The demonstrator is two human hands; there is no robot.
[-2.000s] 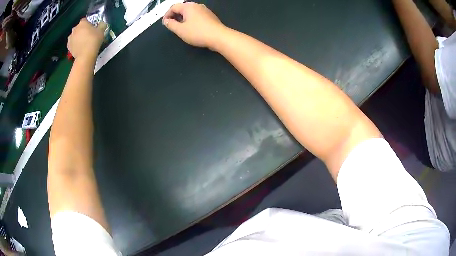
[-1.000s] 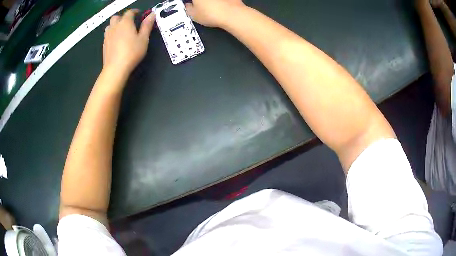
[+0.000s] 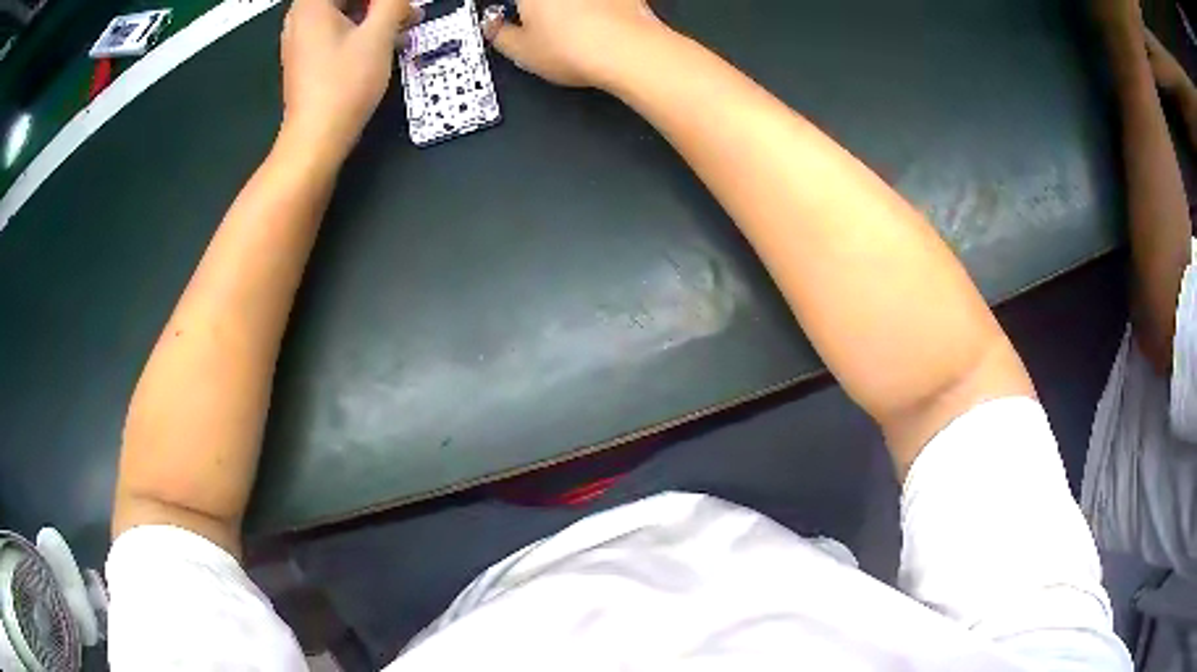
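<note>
A phone unit (image 3: 450, 95), a pale oblong with rows of small dark marks at its near end, lies between my hands at the top of the picture. Its far end is cut off by the picture's edge. My left hand (image 3: 335, 59) grips the unit's left side near the far end, its fingertips partly out of the picture. A bit of red shows by its fingers. My right hand (image 3: 567, 37) is at the unit's right side, with something small and dark at its fingertips. I cannot tell whether it holds this.
Green worktop (image 3: 525, 289) under my arms. Beyond the white edge strip (image 3: 125, 95), another pale unit (image 3: 131, 33) with a red part lies on the green belt. A white fan (image 3: 50, 597) stands at lower left. Another person's arm (image 3: 1149, 171) is at the right edge.
My left hand has come from the belt back over the worktop with the phone unit. My right hand has moved to the unit's right side. The view has shifted, showing the fan.
</note>
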